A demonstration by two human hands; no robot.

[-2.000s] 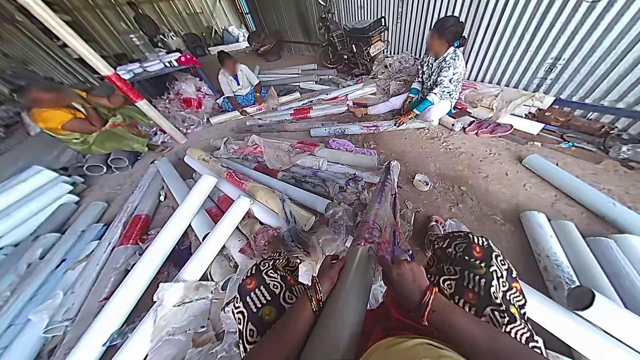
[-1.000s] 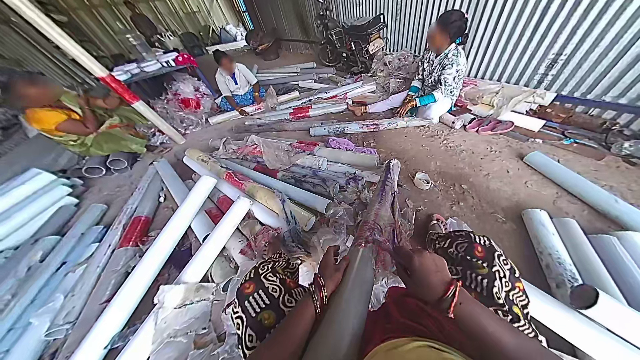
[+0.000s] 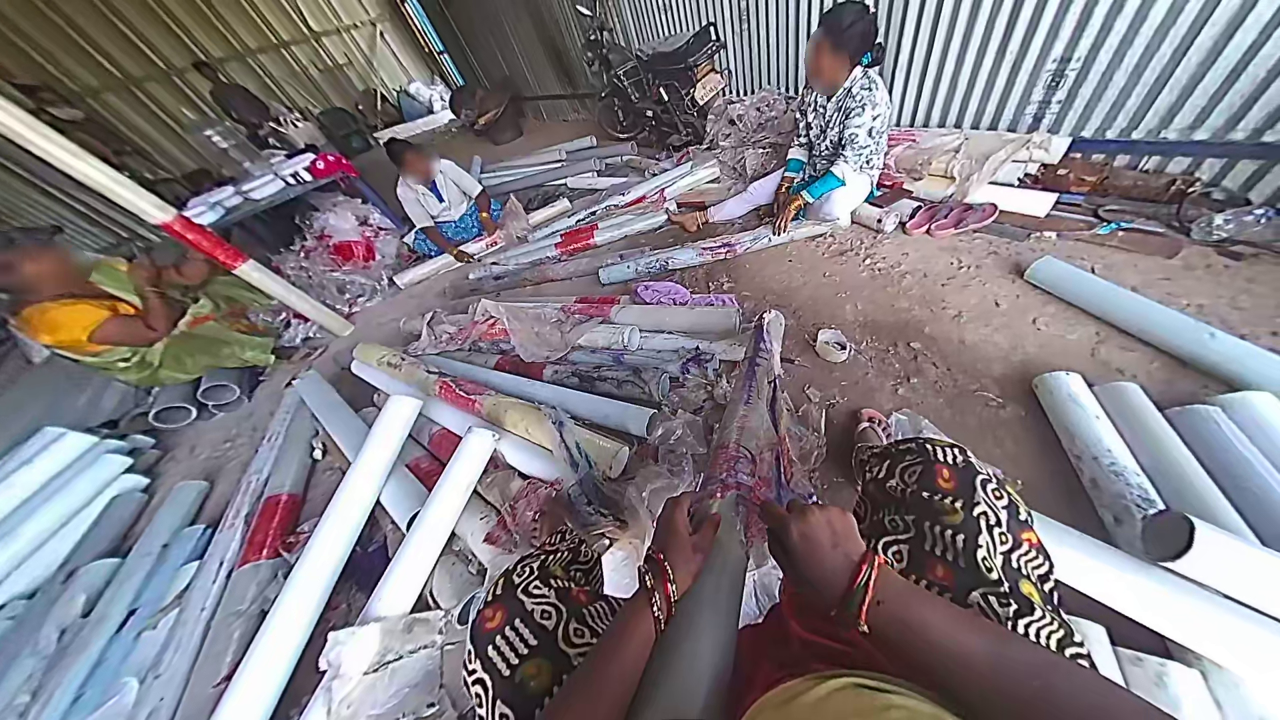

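A grey pipe (image 3: 692,640) runs from the lower middle of the view up between my knees, its far part wrapped in clear plastic film (image 3: 745,430) with red and purple stains. My left hand (image 3: 682,548) rests against the pipe's left side at the lower end of the film. On the right side, my right hand (image 3: 815,550) has its fingers curled on the film's edge; the fingertips are partly hidden. Crumpled film hangs beside the pipe below both hands.
White pipes (image 3: 325,550) and red-banded pipes lie at left. More grey pipes (image 3: 1150,320) lie at right. A roll of tape (image 3: 832,345) is on the dirt floor. Several people sit on the ground beyond, near a motorcycle (image 3: 660,75). A slanted red-and-white pole (image 3: 205,245) crosses the upper left.
My right hand has shifted slightly along the pipe since the earliest frame. The person at far left has moved their arms. The wrapped pipe stays between my hands.
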